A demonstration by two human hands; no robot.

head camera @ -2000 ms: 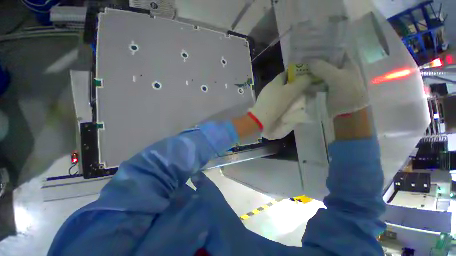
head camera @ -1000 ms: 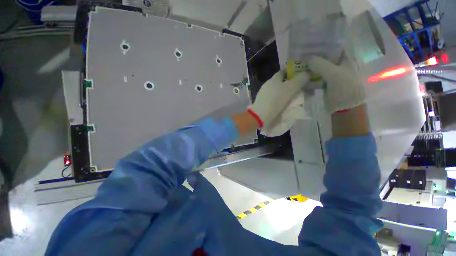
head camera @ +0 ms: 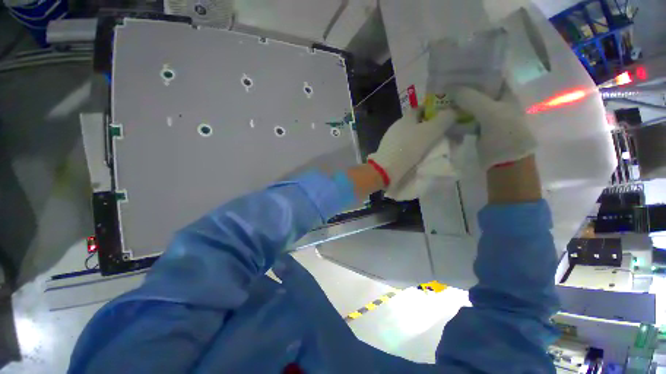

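Observation:
My left hand (head camera: 418, 146), in an off-white knitted glove with a red-edged cuff, grips the lower left edge of a translucent grey pouch (head camera: 467, 60). My right hand (head camera: 499, 126), in a like glove, grips its lower right side. The pouch is upright. A yellow label (head camera: 439, 104) with dark marks shows at its lower edge between the hands. A bunched white cloth or loose glove-coloured material (head camera: 434, 169) hangs below my left hand. The fingertips partly hide the pouch's lower edge.
A large perforated grey plate (head camera: 226, 168) lies on the machine bed at the left, with a metal rail (head camera: 347, 228) along its near side. The light-grey machine housing (head camera: 569, 153) is at the right. Yellow-black floor tape (head camera: 371, 305) and a blue rack (head camera: 595, 38) also show.
The view has shifted, so the plate appears further left. A red label on the machine beside my left hand now shows. Both hands keep their hold on the pouch.

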